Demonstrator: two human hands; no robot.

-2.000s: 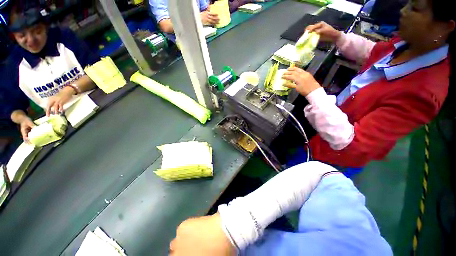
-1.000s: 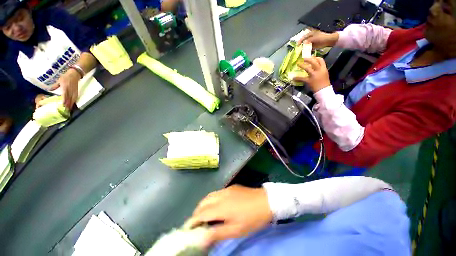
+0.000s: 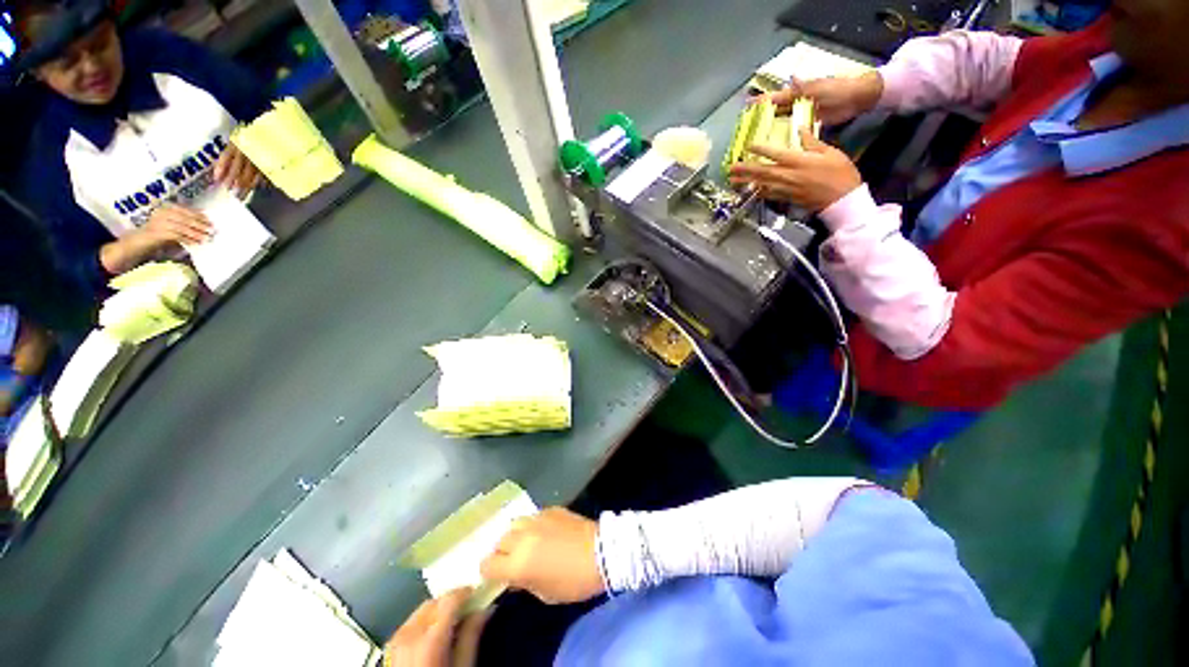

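Observation:
My right hand (image 3: 548, 554), in a white sleeve cover, grips the near right part of a worked piece (image 3: 459, 537) with a white middle and yellow-green ends. My left hand (image 3: 437, 635) is at the bottom edge, partly cut off, with its fingers on the near end of the same piece. The piece is above the near edge of the bench. The unworked white stack (image 3: 293, 623) lies left of my hands, its lower part cut off. The worked stack (image 3: 502, 384), white with yellow-green edges, lies beyond my hands.
A black machine (image 3: 704, 248) with a pale looping cable and green reel (image 3: 602, 150) stands at right. A long yellow-green roll (image 3: 463, 211) lies on the dark belt (image 3: 300, 371) beside a pale post (image 3: 515, 111). A person in red sits right; another sits across the belt.
My left hand has come into view, and both hands now hold a clearly visible piece. My right hand has moved left and slightly down. The person across the belt has moved their hands to a white stack.

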